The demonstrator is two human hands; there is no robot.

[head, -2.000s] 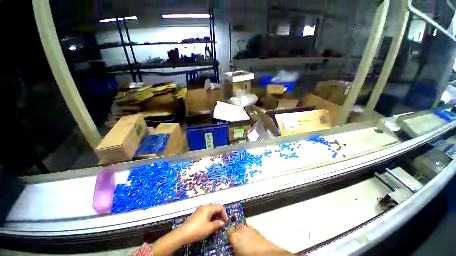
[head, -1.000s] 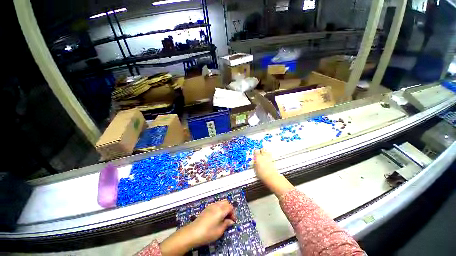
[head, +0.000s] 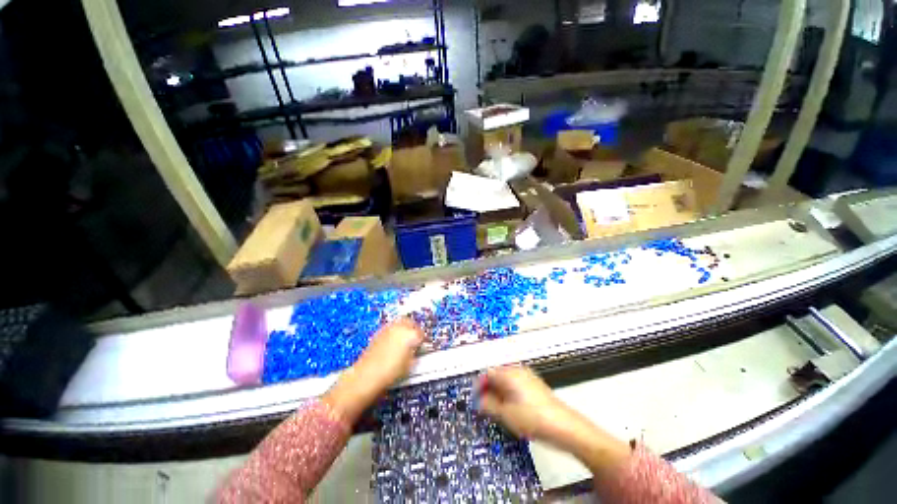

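Note:
The printed circuit board panel (head: 448, 448) lies flat in front of me, dark with a repeated pale pattern. My left hand (head: 393, 352) is at the near edge of the loose pieces, by the red-brown components (head: 433, 333); its fingertips are blurred, so I cannot tell if it holds one. My right hand (head: 519, 399) is over the panel's far right corner, fingertips pinched together, with a tiny blue and red spot between them that looks like a component. Blue components (head: 329, 330) lie in a large pile on the white shelf, left of and behind my left hand.
A pink bin (head: 248, 345) stands at the pile's left end. The conveyor rail (head: 590, 346) runs between shelf and panel. A metal line fixture (head: 821, 340) is at the right. Behind the shelf are a component carton (head: 339, 251), a blue box (head: 438, 243) and other cartons.
My left hand has moved from the panel up to the loose pieces. My right hand has come back from the shelf to the panel's far right corner. The camera view has shifted slightly.

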